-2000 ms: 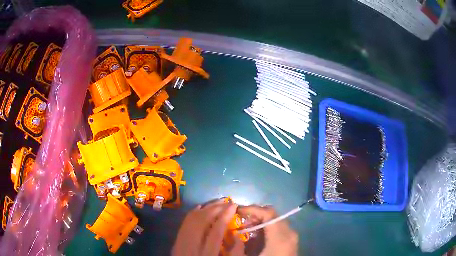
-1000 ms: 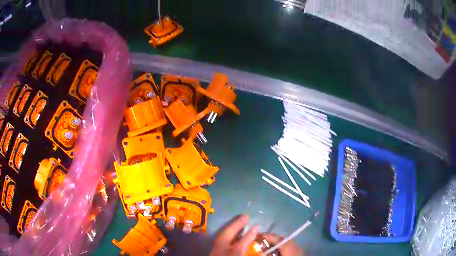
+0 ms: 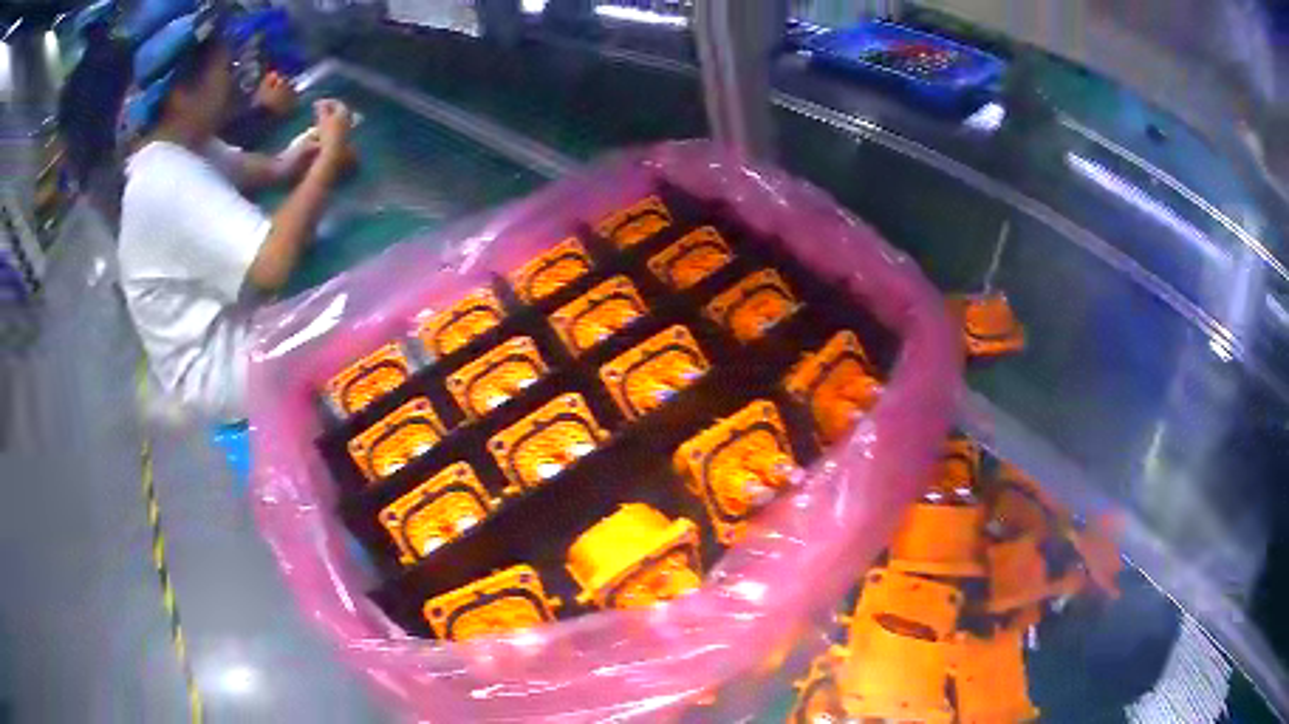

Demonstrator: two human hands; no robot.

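Observation:
Neither of my hands is in view. Nearest in front of me is a translucent pink bag (image 3: 290, 488), open at the top around a black foam tray (image 3: 566, 516). Rows of orange connector housings (image 3: 547, 441) sit in the tray, most with their flange faces up. One housing (image 3: 629, 549) near the front lies tilted, with its hollow body up. A loose pile of orange housings (image 3: 905, 644) lies right of the bag, slightly blurred. White sleeves (image 3: 1185, 679) show at the lower right edge, partly cut off.
A single orange piece (image 3: 992, 325) with a thin cord lies beyond the pale rail (image 3: 1053, 460). A blue tray (image 3: 905, 60) stands at the far top. A person in a white shirt (image 3: 184, 241) sits at the bench at upper left. Floor with a yellow-black line (image 3: 167, 566) is at left.
The view has swung far to the left. My hands, the held housing with its white sleeve and the blue wire tray have left the picture. The pink bag now fills the middle.

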